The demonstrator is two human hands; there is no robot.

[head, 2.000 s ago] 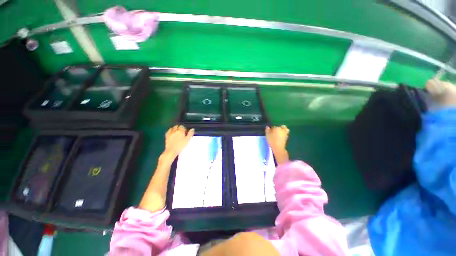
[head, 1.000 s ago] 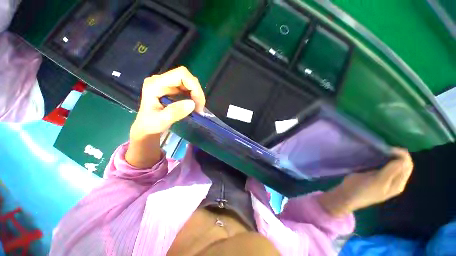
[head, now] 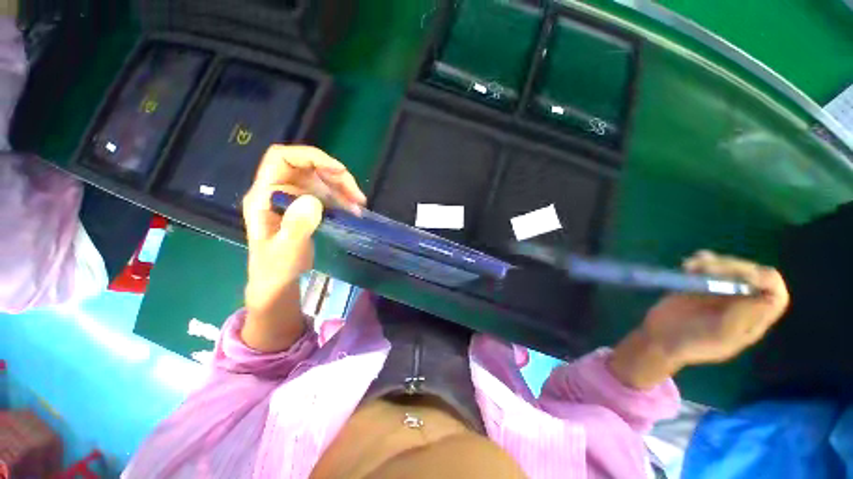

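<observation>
My left hand (head: 290, 224) is shut on the end of a tablet (head: 412, 245), held nearly edge-on above the near part of the foam tray (head: 500, 136). My right hand (head: 715, 313) grips a second tablet (head: 645, 276) by its outer end, also edge-on and blurred, over the tray's right side. The tray's two pockets hold no tablets; a white label (head: 440, 216) lies in the left pocket and another label (head: 536, 223) in the right one. The screens of the held tablets cannot be made out.
Behind the working tray, another tray holds two dark tablets (head: 585, 79). At left, a tray (head: 201, 47) holds two dark tablets with yellow logos. A metal rail (head: 739, 84) curves at upper right. A pink sleeve (head: 42, 224) is at far left; blue clothing (head: 772, 444) is at lower right.
The two lit tablets have been lifted out of the tray, one in each hand. Since a second ago the right one has turned from showing its face to edge-on; the left one stays edge-on.
</observation>
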